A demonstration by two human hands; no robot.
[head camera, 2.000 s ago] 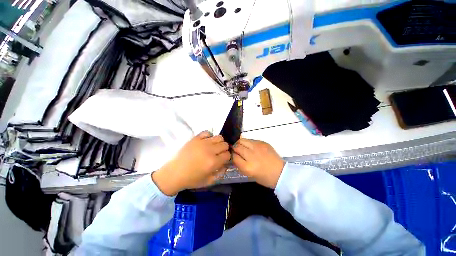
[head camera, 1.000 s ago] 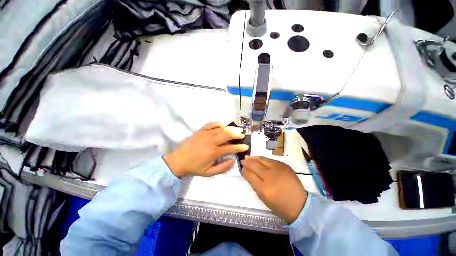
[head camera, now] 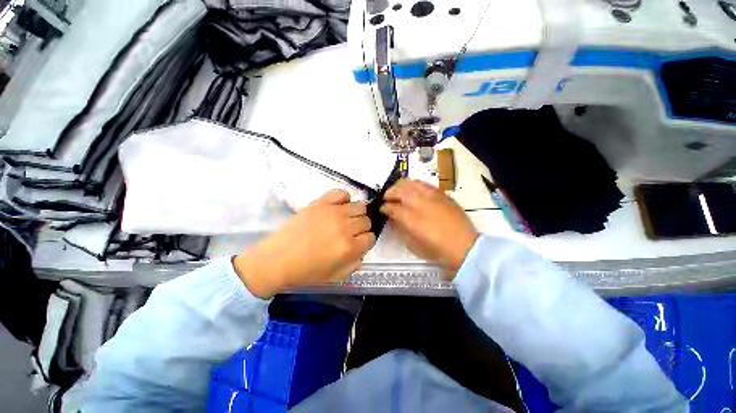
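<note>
The small black piece [head camera: 378, 216] lies just in front of the presser foot and needle [head camera: 421, 145], pinched between my fingers. The white panel [head camera: 206, 173] with a thin black edge spreads to the left of the needle and runs under my left hand. My left hand [head camera: 311, 242] grips the black piece and the panel's edge from the left. My right hand [head camera: 429, 219] holds the black piece from the right, close to the foot. The fingertips of both hands nearly meet. The layers under the fingers are partly hidden.
The white sewing machine head [head camera: 516, 81] stands behind. A small brown block [head camera: 445, 168] is right of the foot. Further right are black cut pieces [head camera: 541, 165], snips [head camera: 507, 211] and a phone [head camera: 692, 210]. Stacked panels [head camera: 105, 105] lie left; blue crates [head camera: 282, 363] are below.
Since a second ago, the view has shifted. The black piece has come away from the foot towards me and sits at an angle between both hands. The panel's black edge now slants down to my fingers.
</note>
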